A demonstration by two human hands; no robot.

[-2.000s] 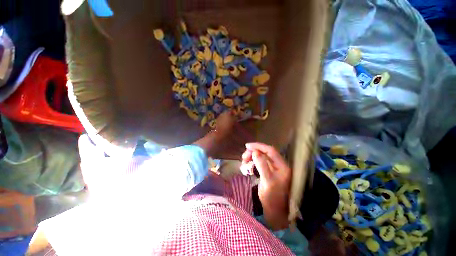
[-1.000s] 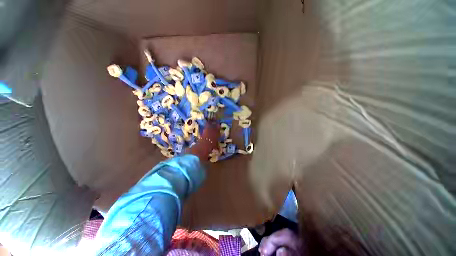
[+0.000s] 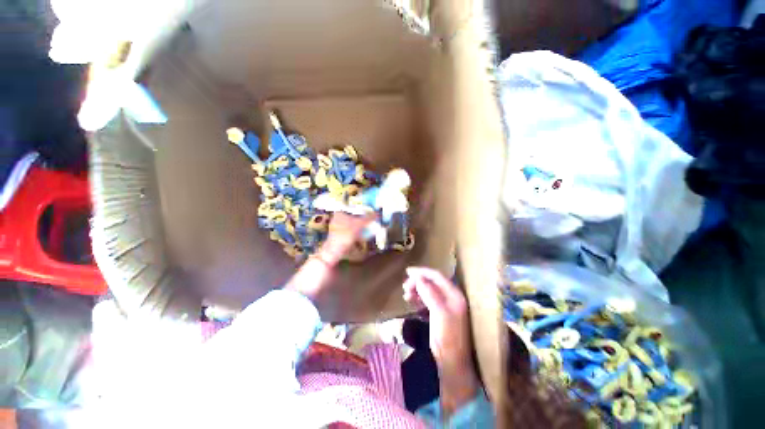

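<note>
A brown carton (image 3: 193, 209) stands open in front of me. A pile of blue-and-yellow strap pieces (image 3: 289, 197) lies on its bottom. My left hand (image 3: 346, 233) is inside the carton at the pile's lower right, holding a few strap pieces (image 3: 386, 199) that look whitish in the glare. My right hand (image 3: 443, 308) is at the carton's near right corner, beside the right wall, fingers bent together. Glare and blur hide whether it holds anything small.
A clear bag full of strap pieces (image 3: 625, 369) is at the lower right. Above it lies a whitish plastic bag (image 3: 579, 126) with a piece on it. A red stool (image 3: 71, 272) is at the left. Strong glare covers my left sleeve and the lower left.
The view leaned in close over the carton, then drew back. My left hand, earlier down in the pile, now holds pieces at its right side. My right hand remains near the carton's right edge.
</note>
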